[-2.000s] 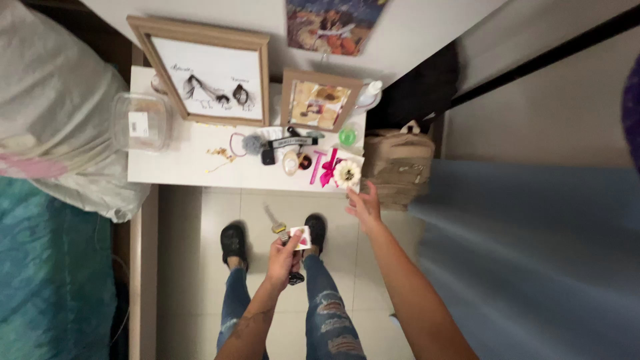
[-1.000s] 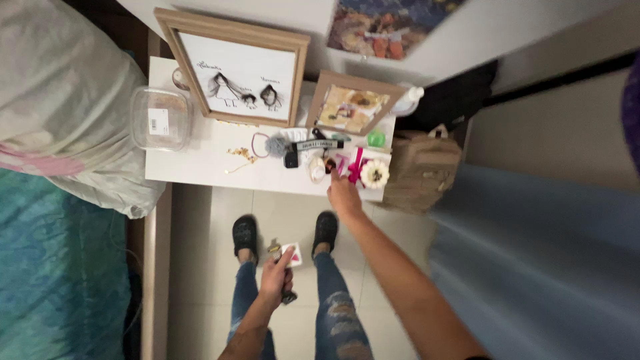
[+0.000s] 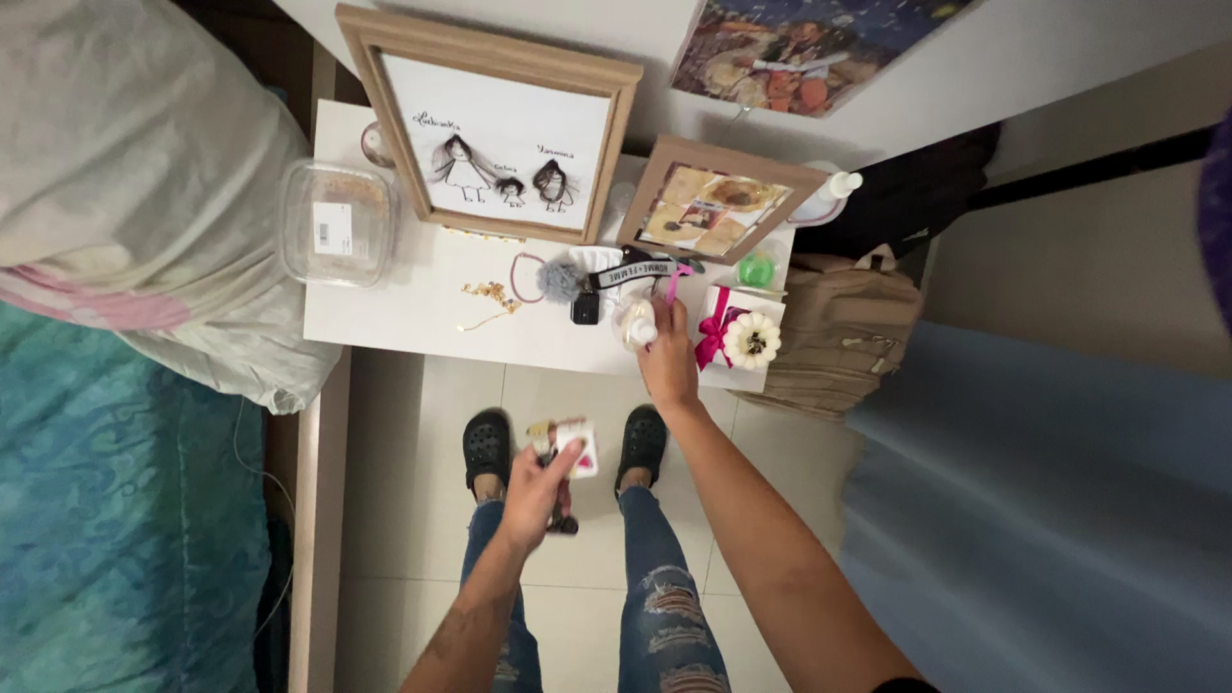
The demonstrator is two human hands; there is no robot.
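My left hand holds a small white card with a pink mark, along with a dark item and a gold-coloured one that blur together. Over the front of the white tabletop, my right hand has its fingers at a small clear bottle and a pink razor; whether it grips either is unclear. Just right of it lie a white box with a magenta ribbon bow and a cream pumpkin-shaped ornament. A grey pompom, a lettered black strap and a black case lie to its left.
Two wooden picture frames stand at the back. A clear plastic container sits at the left end, near gold jewellery. A green jar and white pump bottle are right, beside a beige backpack.
My right hand has moved left from beside the pumpkin-shaped ornament to the bottle and razor. The pink razor now stands up at its fingertips. My left hand still holds the card.
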